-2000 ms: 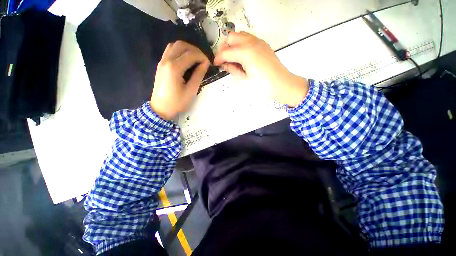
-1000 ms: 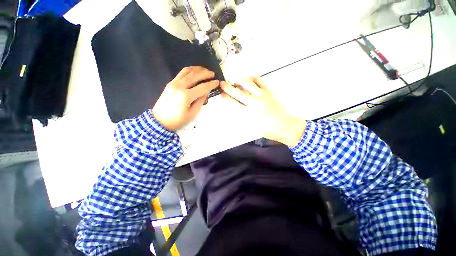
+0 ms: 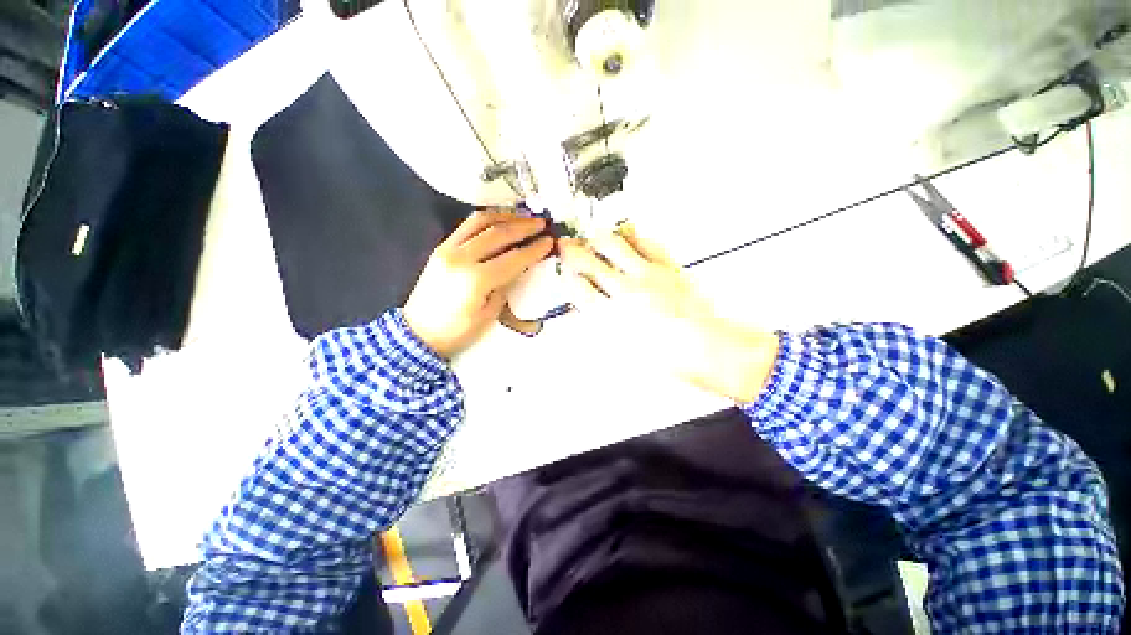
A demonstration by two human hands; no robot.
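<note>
A black fabric panel (image 3: 360, 223) lies flat on the white table, with its right end under the sewing machine's needle area (image 3: 558, 211). My left hand (image 3: 478, 279) rests on the panel's right end, fingertips pressing it beside the presser foot. My right hand (image 3: 657, 304) is just right of it, its fingertips at the panel's edge below the needle. The fingertips of both hands nearly meet. A small dark curved edge shows below my left fingers. The glare hides the exact stitch point.
A thick stack of black panels (image 3: 118, 236) lies at the table's left. A blue crate (image 3: 186, 44) is beyond it. Red-and-black snips (image 3: 961, 236) lie at the right. More black panels (image 3: 1054, 360) are at the lower right. The machine body (image 3: 732, 112) stands at the back.
The view has shifted, so the table and machine sit lower in the picture. My hands have come in closer to the needle area, and the panel's right end lies at the presser foot.
</note>
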